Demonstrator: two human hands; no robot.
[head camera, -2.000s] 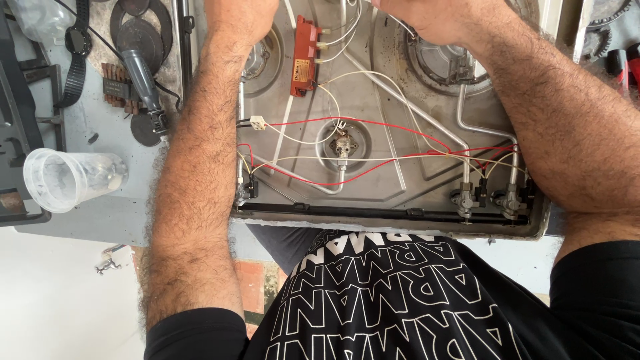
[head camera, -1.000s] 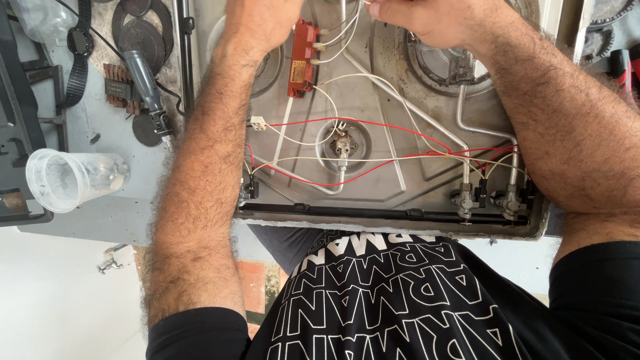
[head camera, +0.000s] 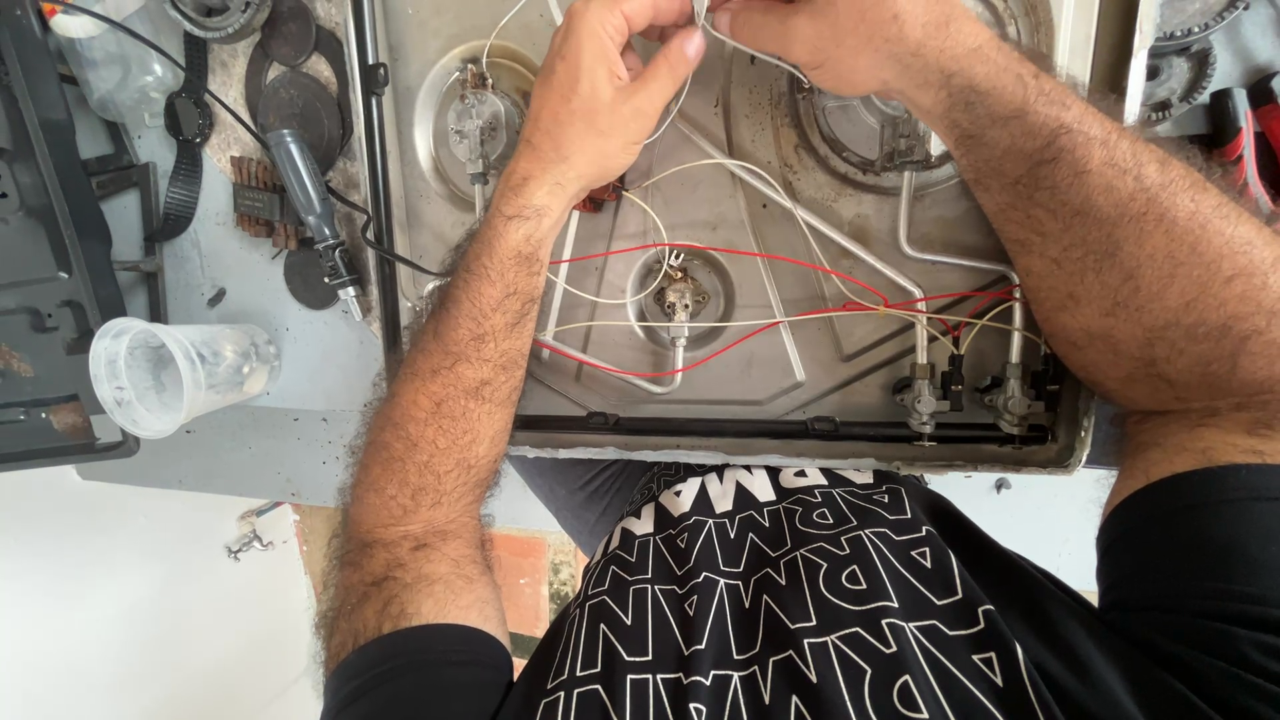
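Both hands meet at the top edge over the open underside of a gas cooktop (head camera: 600, 390). My left hand (head camera: 610, 95) pinches a thin white wire (head camera: 685, 95) between thumb and fingers. Beside it, my right hand (head camera: 800, 45) also grips white wire (head camera: 755, 52); the fingertips are partly cut off by the frame. Below my left hand, a red-brown ignition module (head camera: 600, 197) is mostly hidden by the wrist. Red wires (head camera: 790, 258) and pale wires cross the pan above a small burner base (head camera: 680, 297). Gas valves (head camera: 920, 400) with metal pipes sit at the lower right.
On the left lie a clear plastic cup (head camera: 180, 375) on its side, a screwdriver (head camera: 310, 190), a black wristwatch (head camera: 187, 120), round burner caps (head camera: 298, 105) and dark grates (head camera: 50, 250). Red-and-black handles (head camera: 1235, 150) and burner rings (head camera: 1175, 80) are at the right.
My left hand has moved down and to the right, and its wrist now covers most of the red-brown module, which showed fully before. The burner at the left is more exposed.
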